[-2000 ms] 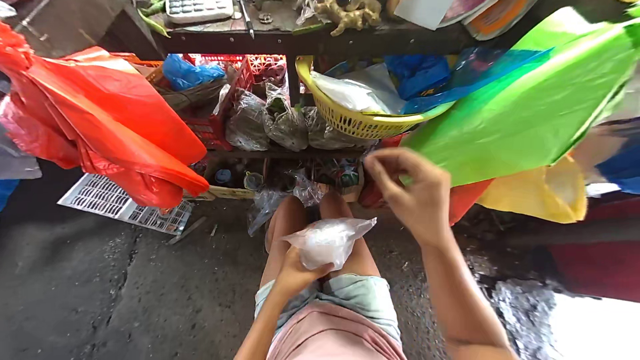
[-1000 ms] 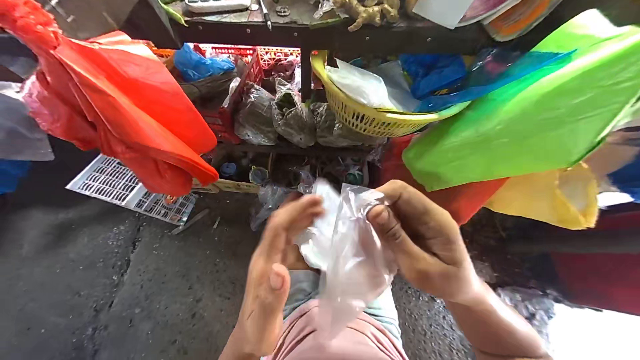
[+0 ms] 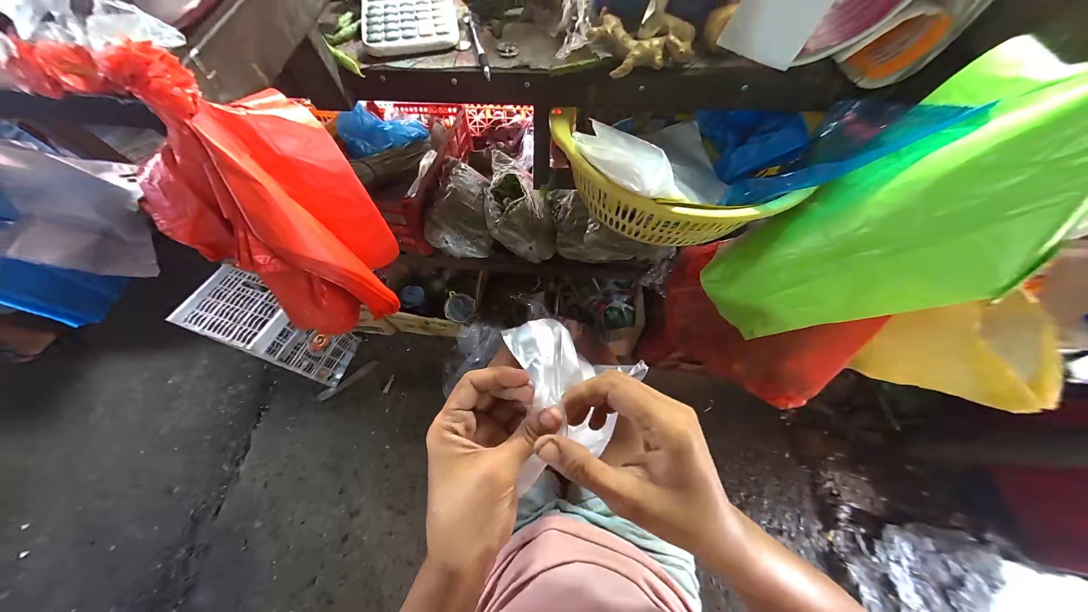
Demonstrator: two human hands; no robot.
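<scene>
A clear plastic bag (image 3: 544,357) is pinched between my two hands above my lap, its upper part standing up past the fingers. My left hand (image 3: 484,450) holds it from the left with thumb and fingertips. From the right, my right hand (image 3: 637,450) grips it near the same spot, the two thumbs almost meeting. More of the thin film spreads out behind and below the right fingers. Whether anything is inside the bag cannot be told.
Red plastic bags (image 3: 280,204) hang at left, green (image 3: 901,204) and yellow ones (image 3: 977,348) at right. A yellow basket (image 3: 671,217) holds plastic bags under the wooden counter (image 3: 527,89). On the counter lie a calculator (image 3: 408,25), a pen (image 3: 478,47) and ginger (image 3: 642,42).
The bag was low over my lap in my left hand, with my right hand raised apart; now both hands hold it together. A second ago my left hand was spread beside it.
</scene>
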